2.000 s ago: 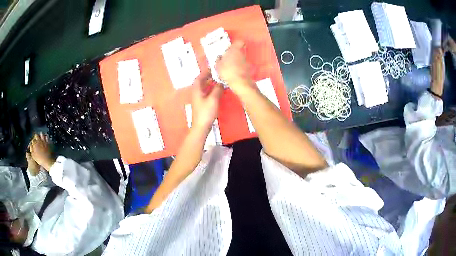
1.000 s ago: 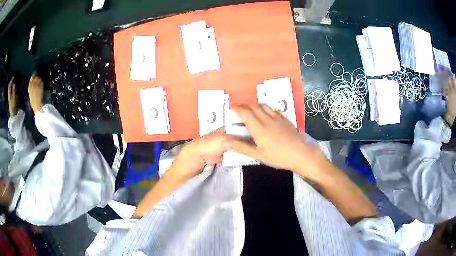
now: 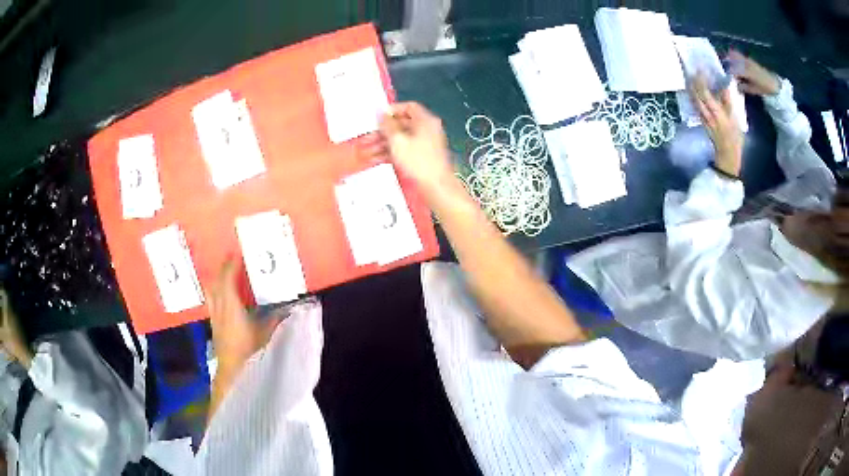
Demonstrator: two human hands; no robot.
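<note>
Six loose piles of white leaflets lie in two rows on the red mat [image 3: 298, 177]. The upper right pile [image 3: 352, 93] shows printed text; the lower right pile [image 3: 380, 216] and the lower middle pile [image 3: 270, 257] show a dark C-like mark. My right hand [image 3: 410, 139] is at the mat's right edge, beside the upper right pile, its fingers bent and blurred; whether it touches the pile is unclear. My left hand [image 3: 233, 311] is at the mat's front edge, against the left side of the lower middle pile, fingers apart, with no leaflet seen in it.
A heap of cream rubber bands [image 3: 510, 181] lies right of the mat, with white leaflet stacks [image 3: 560, 72] beyond. Another worker's hands [image 3: 721, 116] are at the far right. Small black parts [image 3: 56, 232] lie left of the mat. A pale metal post [image 3: 424, 23] stands behind.
The view has swung, shifting the mat left. The leaflets held near my lap now lie as an upper right pile. My hands have parted, the right to that pile, the left to the mat's front edge.
</note>
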